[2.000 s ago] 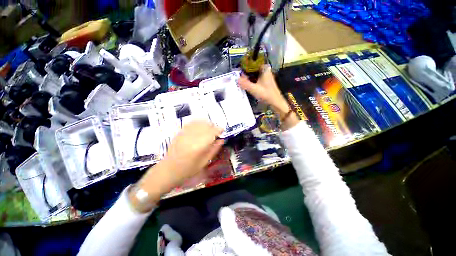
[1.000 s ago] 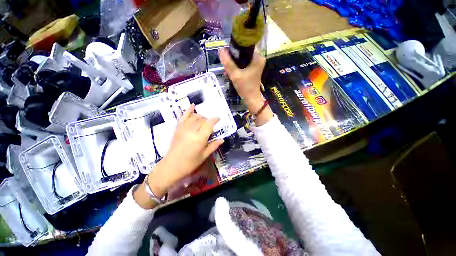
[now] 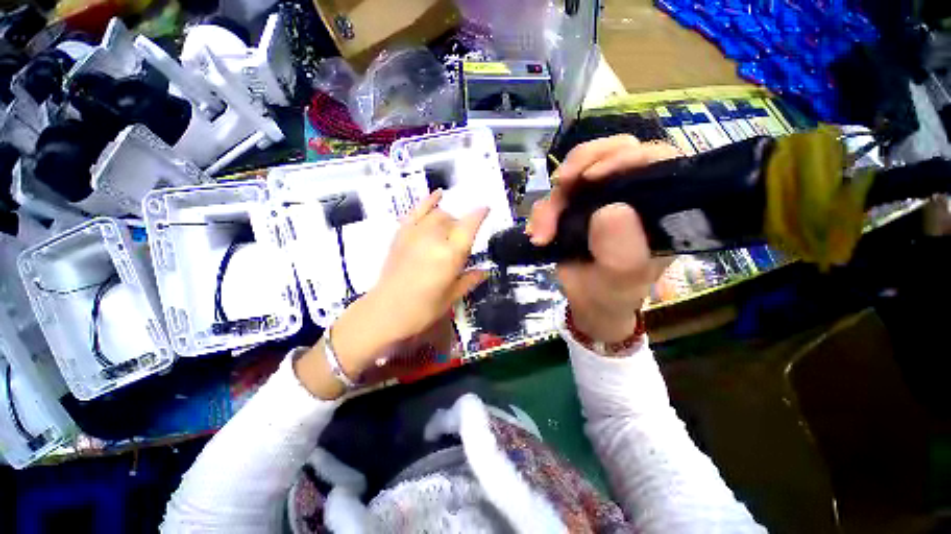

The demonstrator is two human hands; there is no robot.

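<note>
Several open white camera housings (image 3: pixel 221 282) stand in a slanted row on the bench, thin black wires inside. My left hand (image 3: pixel 422 256) is at the rightmost housing (image 3: pixel 474 167), fingers apart, reaching over its inside and lower edge. The fingers cover part of it; no held part shows. My right hand (image 3: pixel 605 235) is closed around a thick black electric screwdriver (image 3: pixel 678 198) with yellow wrapping at its cable end. The screwdriver lies nearly level, its tip pointing left, close to that housing's right edge. Whether it touches is unclear.
Camera units with black balls (image 3: pixel 125 99) crowd the left. Behind the row are dark red wires (image 3: pixel 344 123), a clear plastic bag (image 3: pixel 412 94) and a cardboard carton (image 3: pixel 386 26). A small metal device (image 3: pixel 509 94) stands behind my hands. Blue pieces (image 3: pixel 777 42) lie far right.
The right hand first reached up to the hanging screwdriver, and has now brought it down and turned it level beside the rightmost housing. The left hand has stayed at that housing.
</note>
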